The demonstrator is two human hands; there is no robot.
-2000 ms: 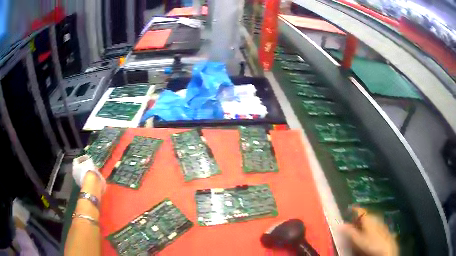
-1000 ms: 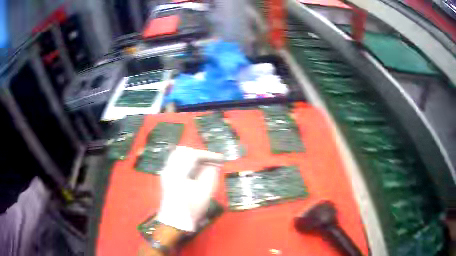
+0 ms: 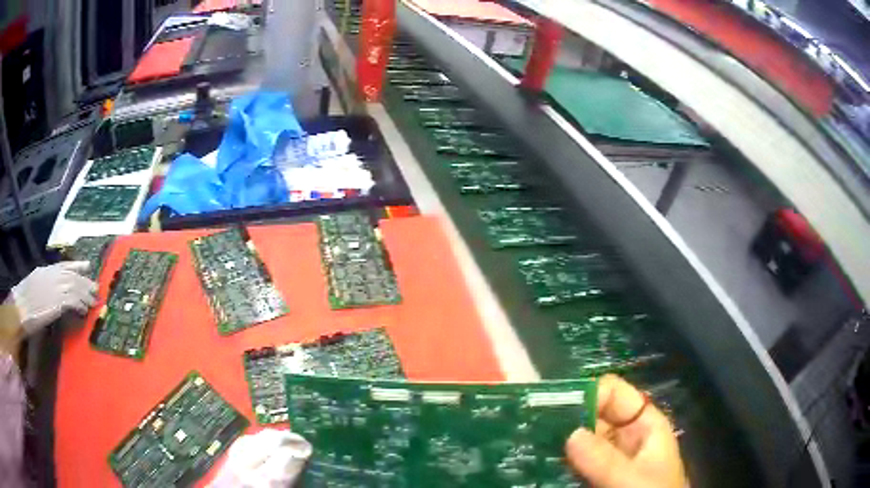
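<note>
A green circuit board [image 3: 439, 434] is held up low in front of me, its flatter side with pale strips facing me. My right hand [image 3: 630, 440], bare, grips its right edge, thumb on the face. My left hand [image 3: 262, 459], in a white glove, is at its lower left edge, partly cut off by the frame; its fingertips touch the board. The held board covers part of another board [image 3: 320, 362] lying component side up on the red-orange mat [image 3: 458, 286]. One more board [image 3: 179, 434] lies at the mat's lower left.
Several boards lie along the mat's far side. Another person's gloved hand [image 3: 52, 294] is at the leftmost one. Behind is a black tray [image 3: 391, 181] with blue plastic [image 3: 243, 157] and white items. At right, boards [image 3: 558, 278] line a dark green conveyor [image 3: 496, 276] beside a metal rail.
The view has turned right. My left hand has moved from over the mat to the lower middle. A board is now held up between both hands. The black scanner no longer shows.
</note>
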